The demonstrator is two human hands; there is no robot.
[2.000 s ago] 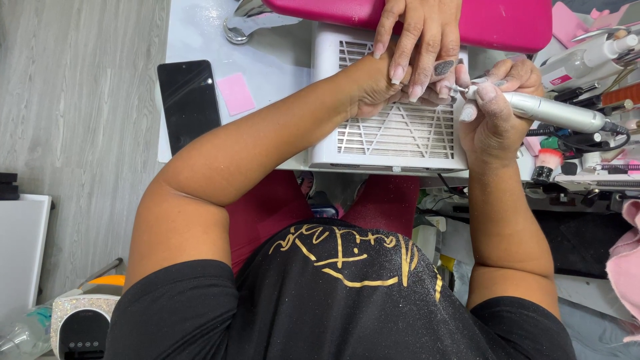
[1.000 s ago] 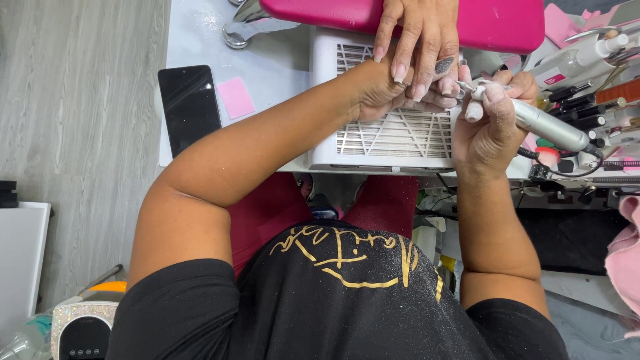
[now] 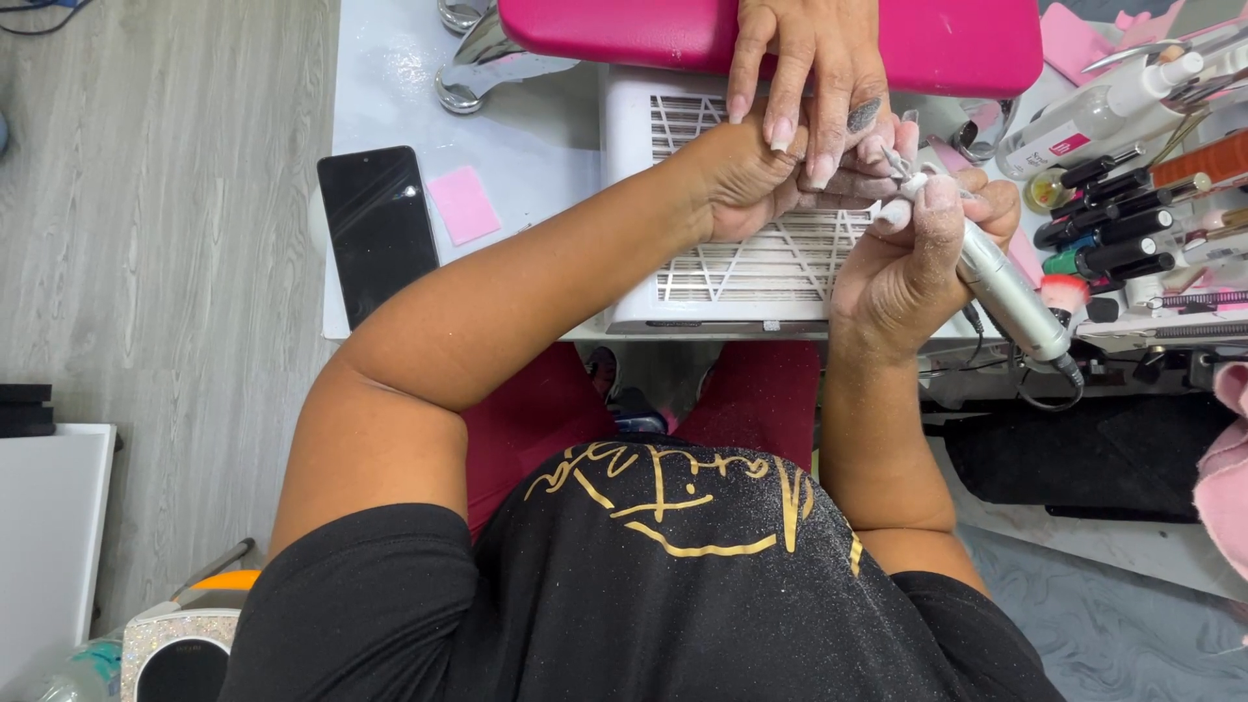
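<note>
My right hand [image 3: 912, 253] grips a silver electric nail drill [image 3: 1009, 288], its bit end pointing up and left at another person's fingertips. That person's hand [image 3: 819, 78] reaches down over a pink padded armrest [image 3: 624, 29], dusted at the fingers, with a grey patch on one nail. Under those fingers, my left hand [image 3: 756, 180] is curled with its fingers around one of them near the drill's tip; part of it is hidden. Both hands are above a white dust collector with a slatted grille [image 3: 741, 258]. White dust coats my right fingers.
A black smartphone [image 3: 378, 229] and a pink square pad [image 3: 464, 205] lie on the white table [image 3: 526, 127]. Nail polish bottles [image 3: 1102, 224], a clear pump bottle [image 3: 1102, 112] and a red-and-white brush [image 3: 1063, 292] crowd the right side. The drill's cord [image 3: 1058, 400] loops beside the table edge.
The drill's rear end has swung downward and toward me, so the tool is held at a steeper angle. My left hand stays at the other person's fingers.
</note>
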